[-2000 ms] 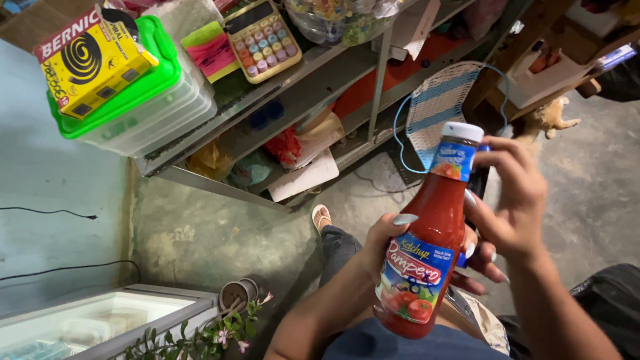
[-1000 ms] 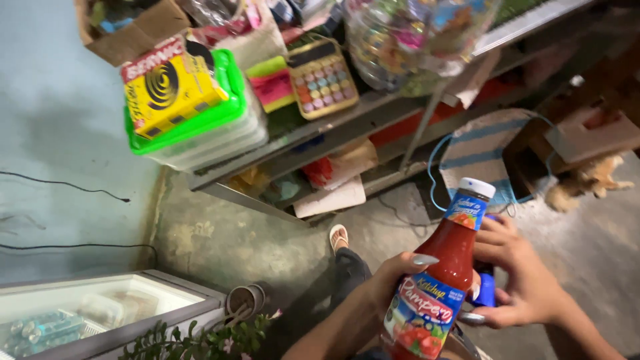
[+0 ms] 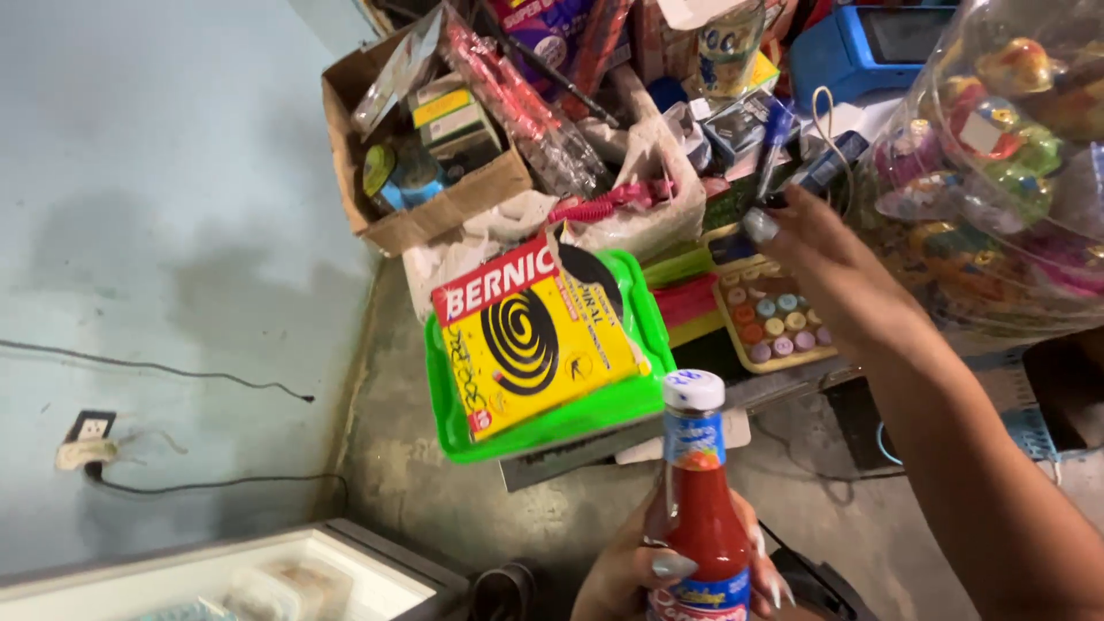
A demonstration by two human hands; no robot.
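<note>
My left hand (image 3: 617,565) is wrapped around a glass ketchup bottle (image 3: 707,517) at the bottom centre. The bottle is upright, and its white cap (image 3: 693,390) bears blue handwriting. My right hand (image 3: 815,246), blurred, reaches over the cream calculator (image 3: 776,323) with colourful round keys. From its fingertips a blue pen or marker (image 3: 775,134) points up towards the clutter. Left of the bottle, a yellow and red mosquito coil box (image 3: 535,336) lies on a plastic container's green lid (image 3: 556,431).
An open cardboard box (image 3: 440,203) of goods stands at the upper left of the shelf, near a white plastic bag (image 3: 664,172). A large clear bag of colourful items (image 3: 992,190) and a blue device (image 3: 862,52) are on the right. A glass-topped freezer (image 3: 345,565) is at lower left.
My right hand has left the bottle's side and moved up over the calculator, with the blue item. My left hand still holds the bottle. The view has swung towards the shelf top and wall.
</note>
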